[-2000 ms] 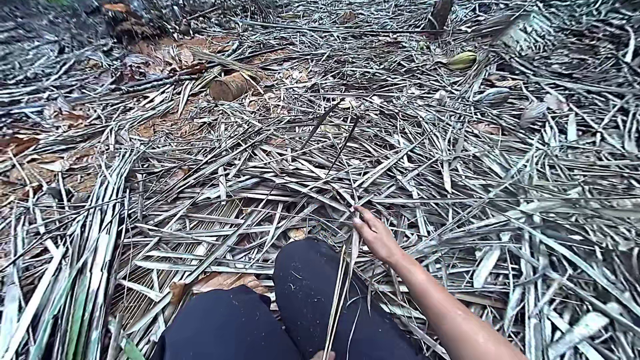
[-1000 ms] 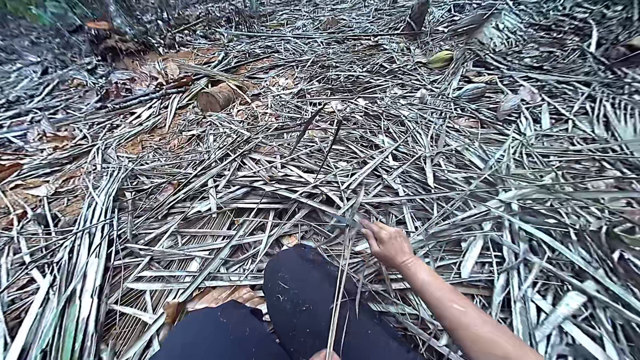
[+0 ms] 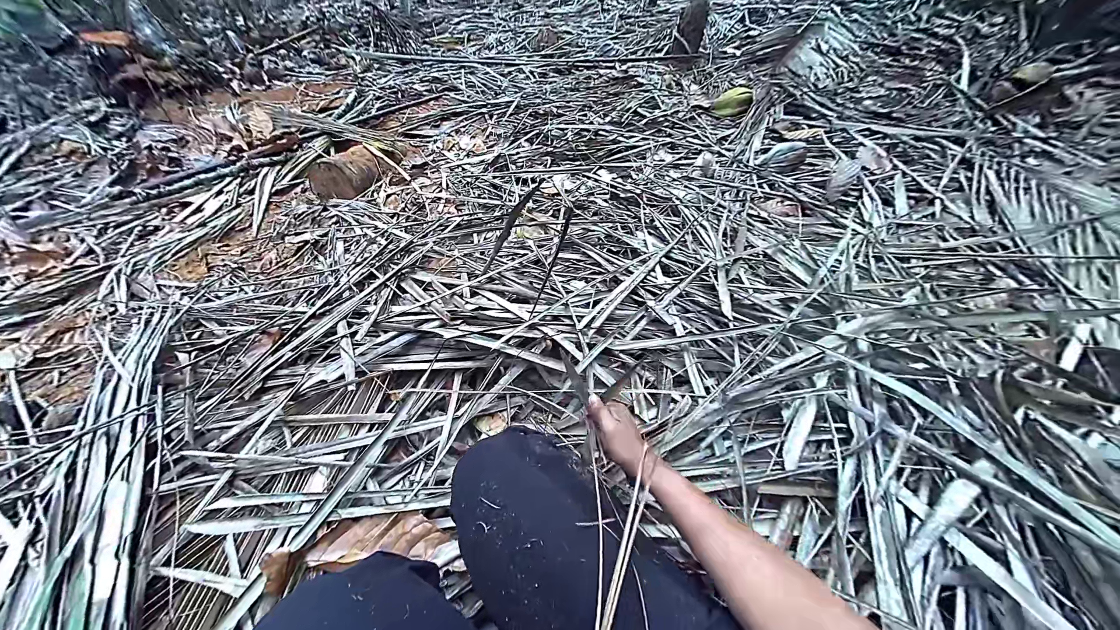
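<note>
My right hand (image 3: 619, 433) is low in the middle of the head view, just beyond my raised knee. Its fingers are closed around a narrow dark piece (image 3: 575, 378); whether this is a dry leaflet or a blade, I cannot tell. Thin pale palm-leaf strips (image 3: 623, 560) rise from the bottom edge over my dark trouser leg (image 3: 525, 525), and some pass by my right wrist. My left hand is out of sight. Dry palm leaflets (image 3: 490, 341) lie thickly on the ground around the hand.
A cut piece of wood (image 3: 343, 175) rests on bare soil at the upper left. Farther back are a yellow-green pod (image 3: 733, 101) and a short dark stump (image 3: 690, 28). A broad brown leaf (image 3: 376, 538) lies beside my knees, and long leaflets (image 3: 96, 490) are bunched at left.
The fingertips of my left hand, seen at the bottom edge earlier, are gone from view. The pale strips, upright by my right fingers before, now lean past my right wrist.
</note>
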